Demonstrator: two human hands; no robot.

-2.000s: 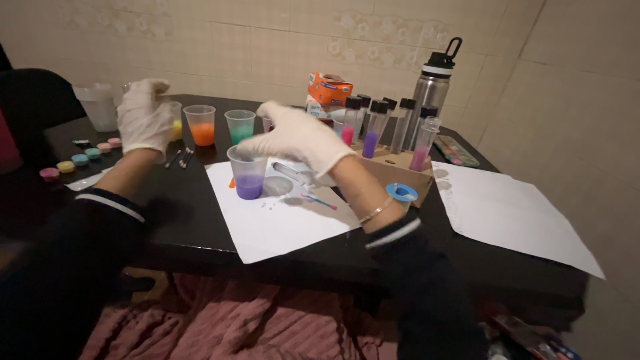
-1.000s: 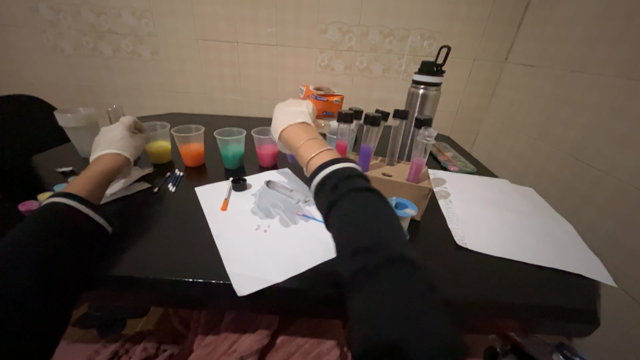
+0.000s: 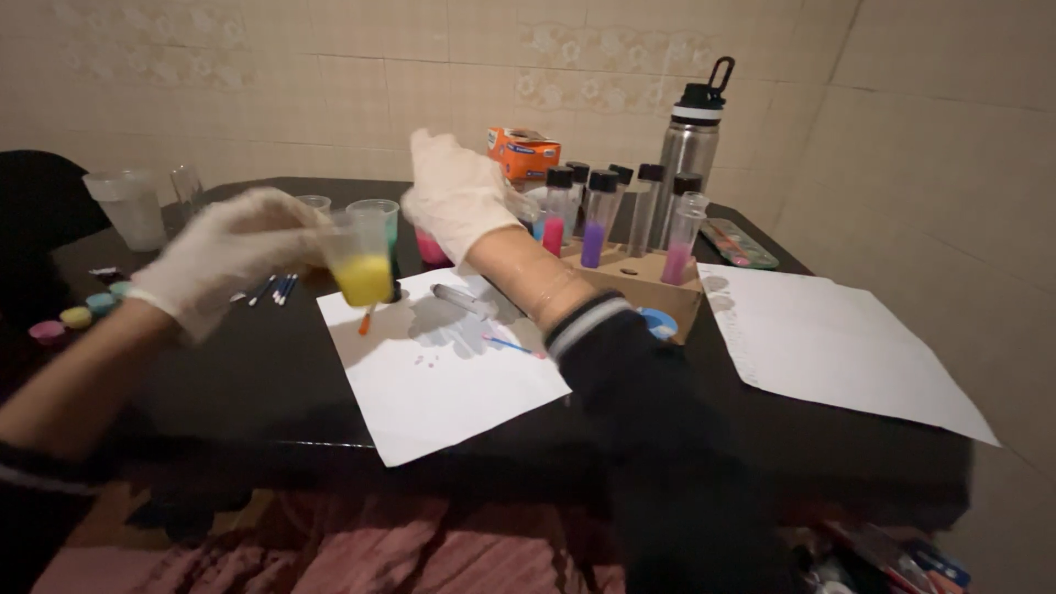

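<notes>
My left hand (image 3: 239, 247), in a white glove, grips a clear plastic cup of yellow liquid (image 3: 361, 276) by its rim, over the left edge of a wet white paper sheet (image 3: 445, 404). My right hand (image 3: 458, 194), also gloved, is above and beside a cup of pink liquid (image 3: 431, 247); whether it holds anything is hidden. Behind the yellow cup stands a cup of green liquid (image 3: 384, 213). On the sheet lie a clear plastic pipette or syringe (image 3: 460, 300), a blue-stemmed cotton swab (image 3: 511, 345) and a small orange item (image 3: 365, 322).
A cardboard rack (image 3: 643, 293) holds several black-capped tubes and an uncapped tube of pink liquid (image 3: 676, 260). Behind are a steel bottle (image 3: 689, 157) and an orange box (image 3: 524, 155). Cotton swabs (image 3: 285, 290), small paint pots (image 3: 77, 318), a translucent cup (image 3: 132, 210) and another paper sheet (image 3: 833, 346) lie around.
My left hand has taken hold of the yellow cup from the row and carried it to the right, toward the sheet. The purple cup, on the sheet two seconds ago, is no longer there.
</notes>
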